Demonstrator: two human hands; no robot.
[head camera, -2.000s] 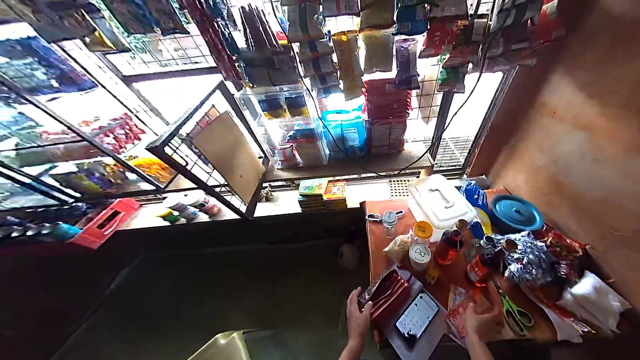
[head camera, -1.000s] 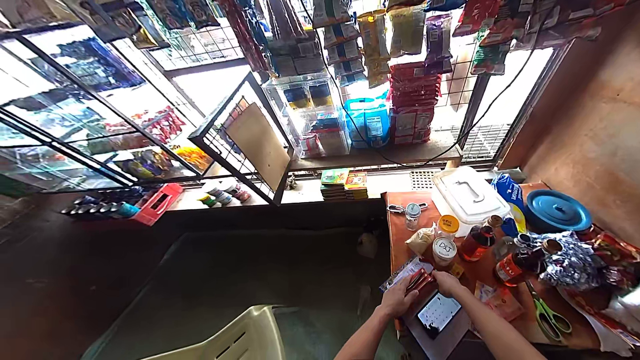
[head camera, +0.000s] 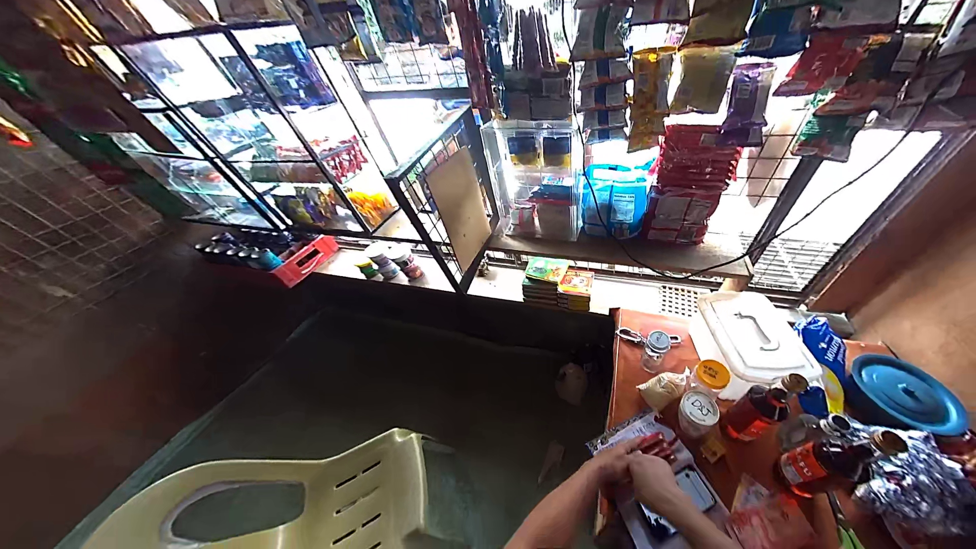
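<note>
Both my hands are together at the left part of the red-topped table (head camera: 629, 335). My left hand (head camera: 610, 463) is on a dark red wallet-like item (head camera: 657, 445), whose upper end shows past the fingers. Right beside it, my right hand (head camera: 650, 476) overlaps it, its fingers mostly hidden. Under my right wrist lies a phone-like device (head camera: 695, 488) with a pale screen, on papers or a book. Printed paper (head camera: 627, 431) sticks out beyond my hands. Two lidded jars, one with a yellow lid (head camera: 713, 374) and one with a white lid (head camera: 698, 412), stand just beyond.
Bottles of dark red liquid (head camera: 755, 412), a white lidded container (head camera: 759, 335), a blue lidded tub (head camera: 907, 393) and crumpled foil (head camera: 907, 480) crowd the table's right. A cream plastic chair (head camera: 366, 488) stands at lower left. Packets (head camera: 648, 91) hang before the window grille above a shelf.
My right hand has moved left from the red packet side of the table to join my left hand at the dark red item. The view has shifted, showing more of the chair.
</note>
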